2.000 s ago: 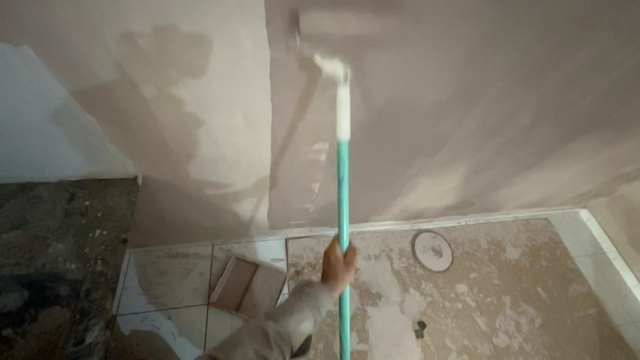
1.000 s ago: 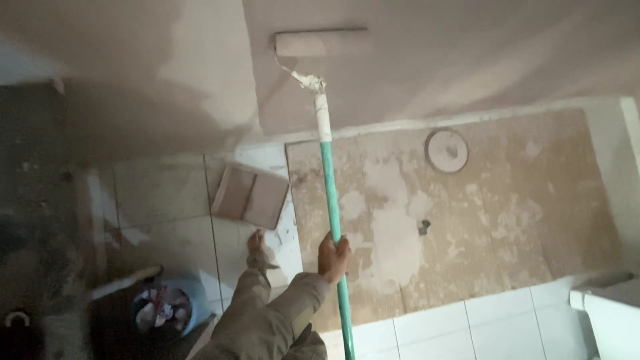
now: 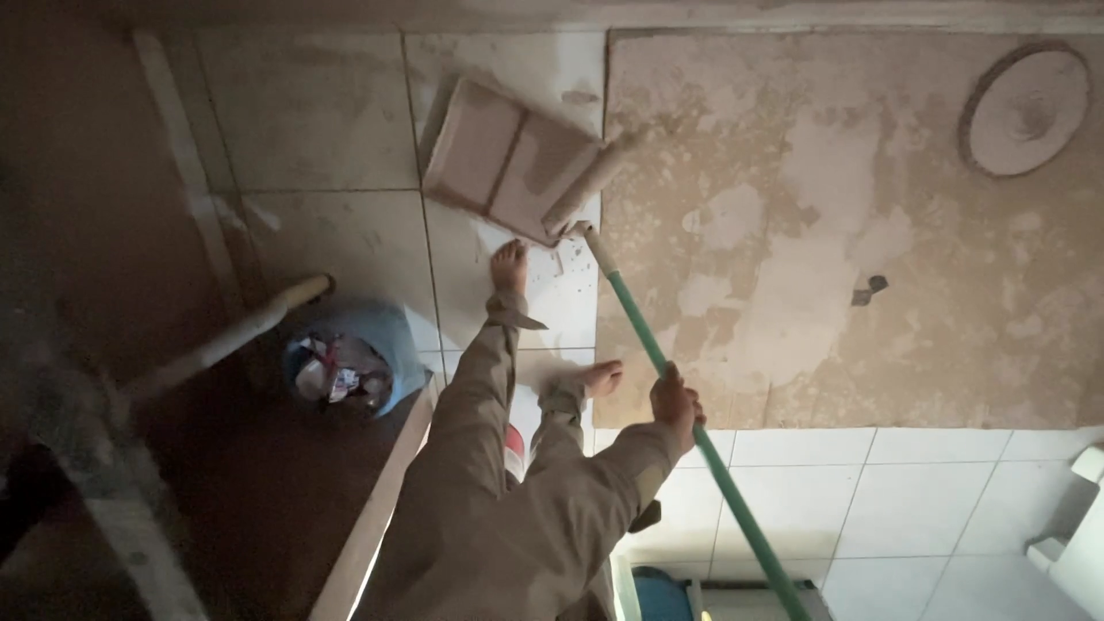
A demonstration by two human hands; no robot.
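My left hand (image 3: 677, 405) is closed around the green extension pole (image 3: 733, 487) of a paint roller. The pole slants from the lower right up to its pale socket. Beyond that, the pinkish roller sleeve (image 3: 595, 178) lies across the right edge of a shallow paint tray (image 3: 513, 164), which is coated in similar paint; whether it touches the tray cannot be told. Just below the tray is a bare foot (image 3: 509, 266), and another bare foot (image 3: 602, 378) stands at the edge of the stained floor covering. My right hand is outside the view.
A stained, cardboard-like floor sheet (image 3: 802, 259) covers the tiles at right, with a round disc (image 3: 1026, 110) and a small dark piece (image 3: 871, 291) on it. At left, a bluish bucket (image 3: 392, 345) holds rubbish beside a pale pole (image 3: 241, 336). A white object (image 3: 1074, 552) stands far right.
The roller has come down from the wall to the tray's right edge, with my left hand still on the pole. The view has tilted down to the floor.
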